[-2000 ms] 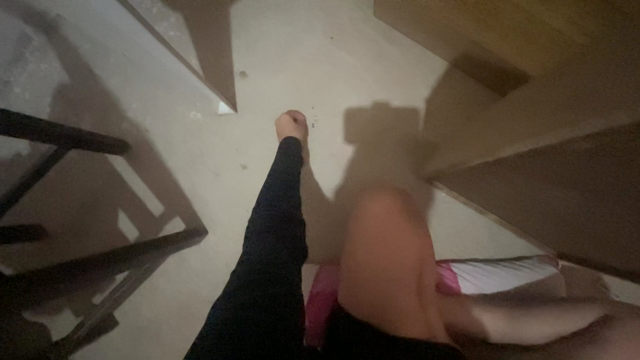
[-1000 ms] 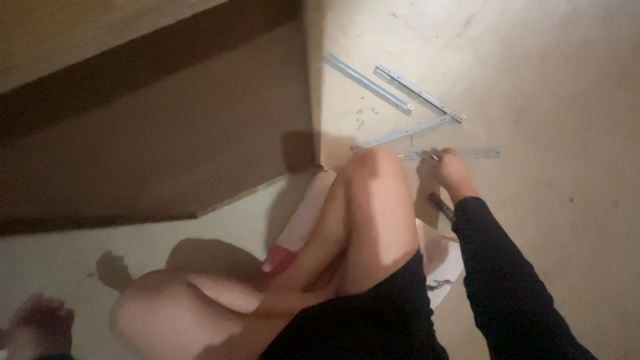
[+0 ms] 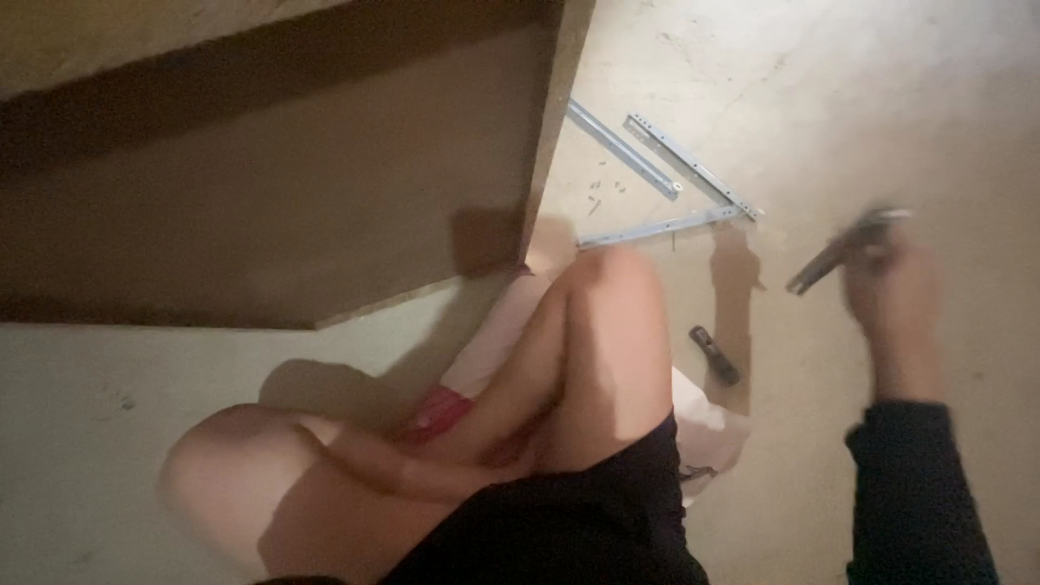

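Note:
My right hand point(image 3: 898, 280), in a black sleeve, is raised over the floor at the right, closed on a dark elongated object point(image 3: 829, 256) with a bright end; blur hides what it is. To its left, on the floor, lie three metal drawer slides: one partly behind the wooden panel edge point(image 3: 630, 154), one slanting beside it point(image 3: 691, 166), and one toward my knee point(image 3: 666, 227), its end meeting the second. Several small screws point(image 3: 605, 191) are scattered between them. A small dark tool point(image 3: 715, 356) rests beside my thigh. My left hand is out of view.
A large wooden panel or cabinet point(image 3: 284, 179) takes up the upper left, its edge close to my foot and shin. My bent legs point(image 3: 617, 341) fill the lower middle, over a white and pink cloth or cushion point(image 3: 711, 422) on the floor.
My right hand has moved right from the slides and now holds the dark object. The fourth slide beneath it is gone from that spot. My left hand has left the view.

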